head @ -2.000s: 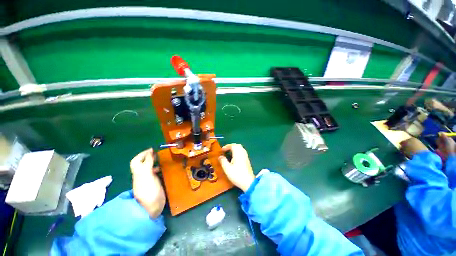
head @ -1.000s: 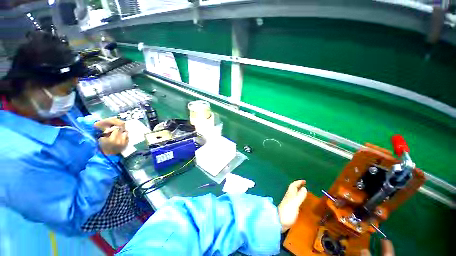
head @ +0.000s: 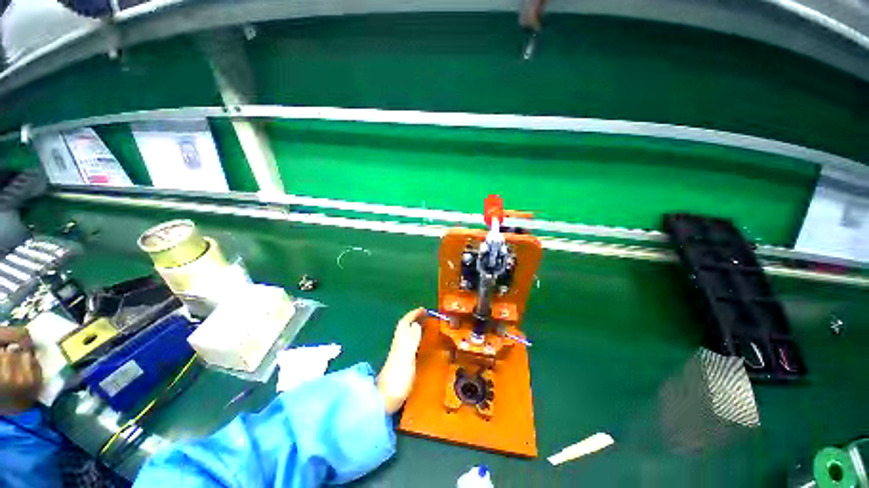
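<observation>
The orange toggle-clamp press fixture [head: 519, 410] stands on the bench, with its red-gripped handle [head: 493, 209] pointing up. The black notched nest [head: 472, 388] lies on its base below the dark plunger. Thin silver side pins [head: 517, 338] stick out left and right. My left hand [head: 404, 357] is at the fixture's left edge, its fingertips by the left pin; whether it grips the pin is unclear. My right hand is out of the picture. A white glue bottle with blue tip [head: 474, 477] is cut off by the bottom edge.
A narrow white strip [head: 581, 448] lies right of the fixture. A long black tray [head: 734, 291], striped grey block [head: 729, 386] and green-hubbed spool [head: 836, 469] are at right. A white carton [head: 243, 327], crumpled paper [head: 307, 362], cream rolls [head: 181, 253], blue box [head: 138, 367] and another person's hand [head: 17, 369] are at left.
The view swung left and then back towards the fixture. My right hand, seen beside the fixture earlier, is out of view. My left hand is now up by the left pin.
</observation>
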